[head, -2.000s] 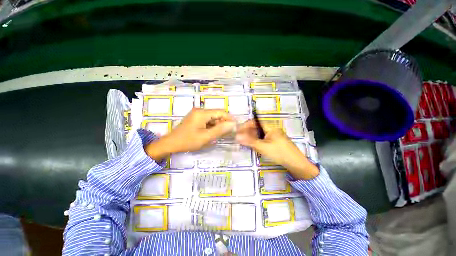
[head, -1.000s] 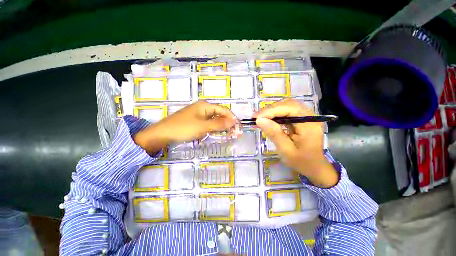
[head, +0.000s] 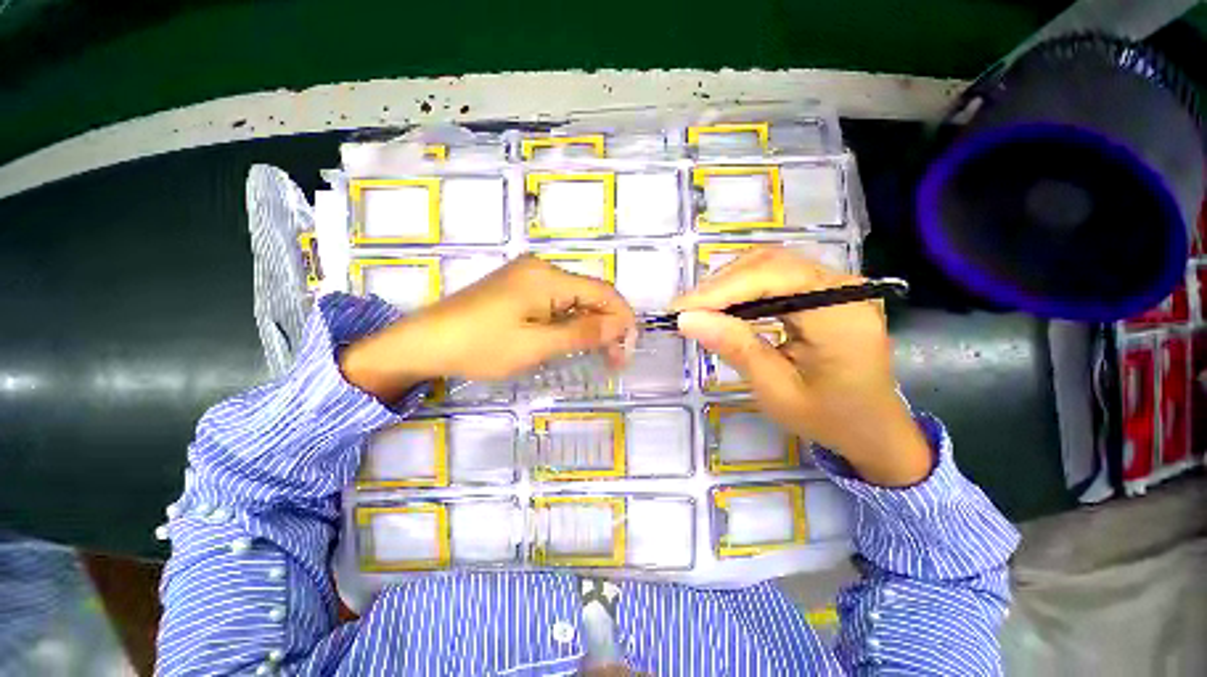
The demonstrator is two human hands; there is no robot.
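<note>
My left hand is over the middle of the tray, its fingertips closed on a clear sticker sheet that hangs below them. My right hand grips black tweezers like a pen, their tip pointing left and at my left fingertips. Whether the tip touches a small piece there is too small to tell. Under both hands lies a pale blister tray with rows of silver-edged frames, each with a yellow rectangular section. My hands hide some of the middle frames.
A dark ribbed round container with a purple rim is at the upper right. Trays of red parts lie at the far right. A striped see-through flap is at the tray's left. A green conveyor with a pale edge runs behind.
Both hands came together, and the tweezers turned from upright to pointing left. Since one second ago they tilt up slightly at the rear end. The view has shifted, so the tray sits higher.
</note>
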